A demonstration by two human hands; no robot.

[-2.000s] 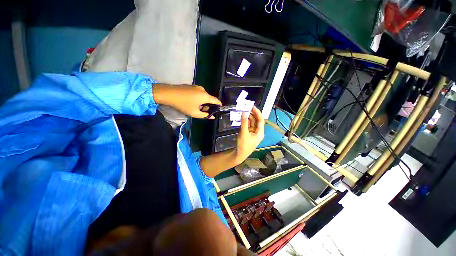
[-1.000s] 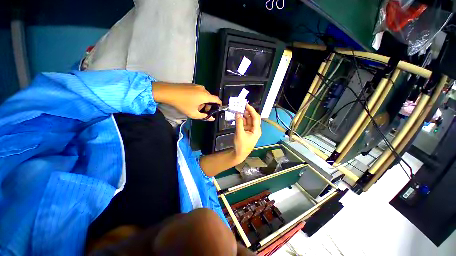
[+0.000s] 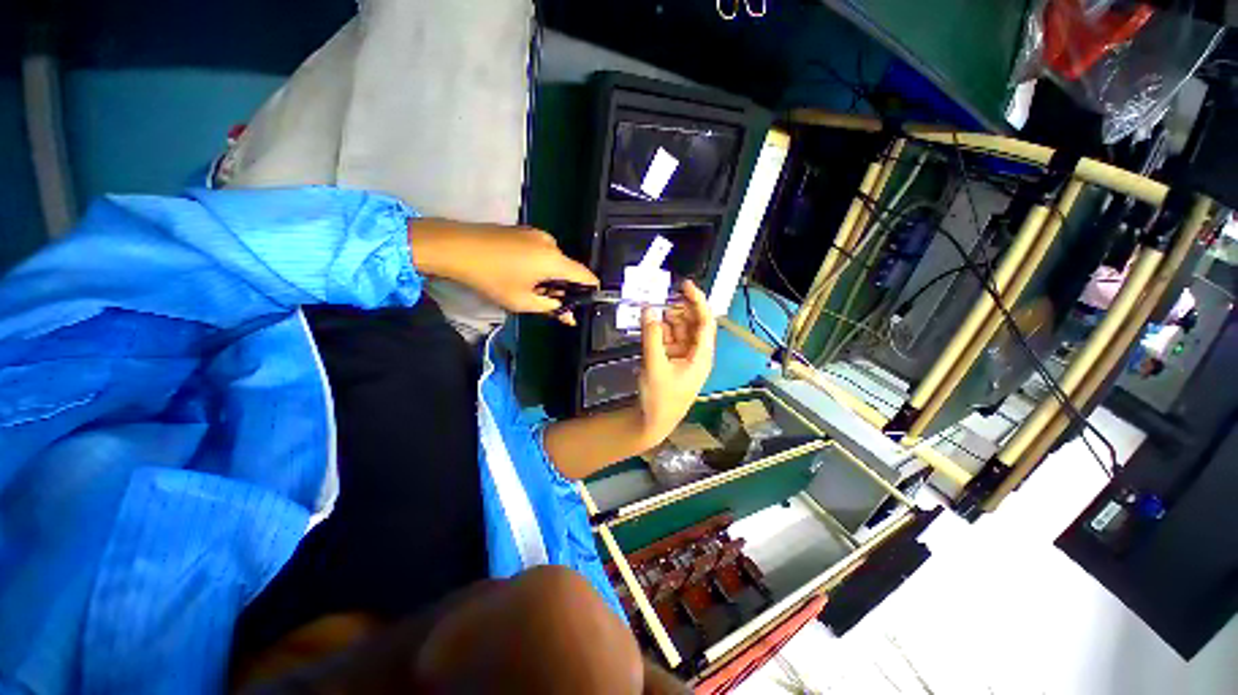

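My left hand (image 3: 509, 268) holds scissors by their black loops (image 3: 565, 292), with the silver blades pointing at a white strip with small marks (image 3: 646, 284). My right hand (image 3: 672, 356) holds the strip between thumb and fingers. Strip and fingertips are over a long black tray (image 3: 595, 204), partly covering its second pocket from the top. The tray holds dark flat units. A white piece lies on the top unit (image 3: 660, 173). More white shows above and below the strip; whether it is loose or part of the strip, I cannot tell.
Below the tray, a cream-pipe rack (image 3: 720, 489) holds cardboard boxes (image 3: 690, 441) and reddish-brown fixtures (image 3: 699, 570). Cream pipes and loose black cables (image 3: 1005, 319) stand at right. A plastic bag with something red (image 3: 1093, 48) hangs top right. A blurred brown shape fills the bottom edge.
Over two seconds, the strip has moved slightly left, towards the scissors. My right fingers now curl over more, beside the strip. My left hand has barely moved. The whole view has shifted slightly.
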